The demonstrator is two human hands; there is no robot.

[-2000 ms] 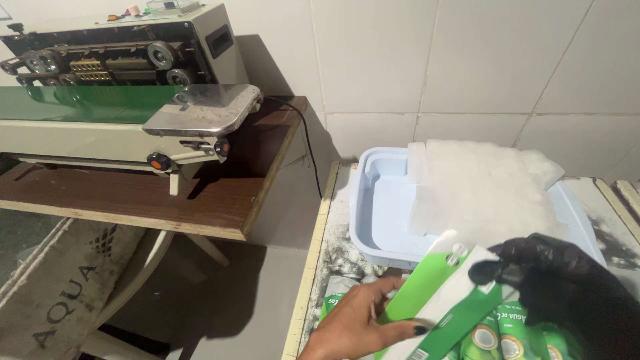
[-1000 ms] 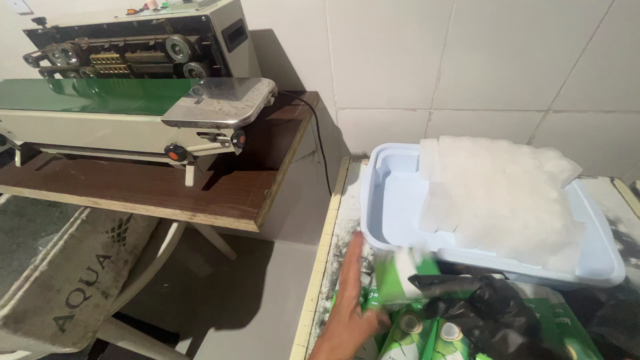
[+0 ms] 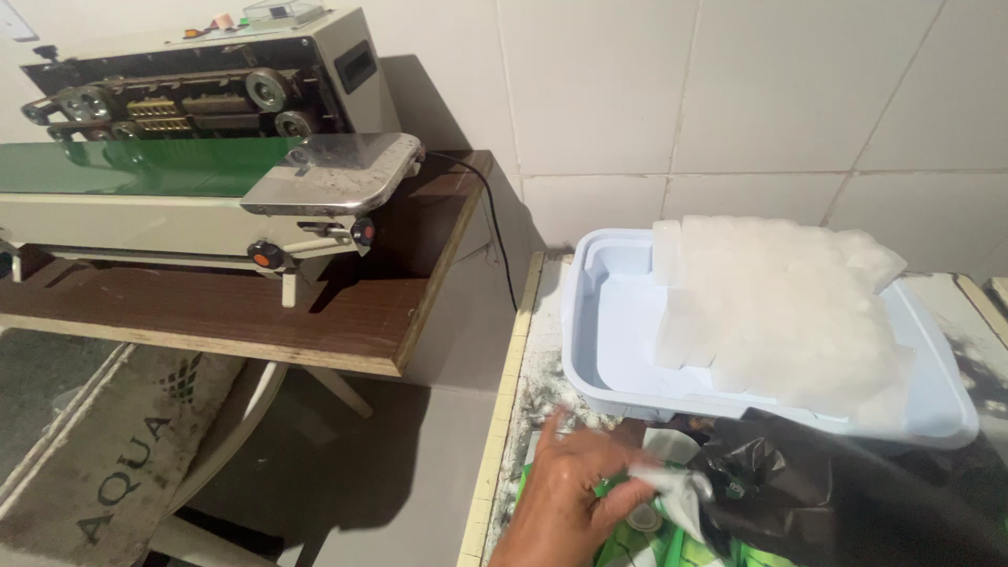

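Observation:
My left hand [image 3: 575, 488], bare and blurred, pinches a small whitish piece of packet film [image 3: 681, 492] between thumb and fingers, below the pale blue plastic tray. My right hand [image 3: 768, 476], in a shiny black glove, meets the other side of that film; motion blur hides its fingers and grip. Green and white printed pouches [image 3: 638, 547] lie beneath both hands, partly covered by them. Several pale, cloudy, lumpy slabs [image 3: 780, 307] are heaped in the blue plastic tray [image 3: 579, 315], just beyond the hands.
On the left, a band sealing machine [image 3: 126, 224] with a green belt stands on a brown wooden table [image 3: 346, 335]. A black cable [image 3: 492, 213] hangs off its edge. A worn white chair [image 3: 264, 409] and a dirty printed sack [image 3: 142, 449] are below. A tiled wall rises behind.
Two seconds ago both hands held up a green and white pouch in front of the tray; it is no longer held up there. The gloved hand is now lower and further left.

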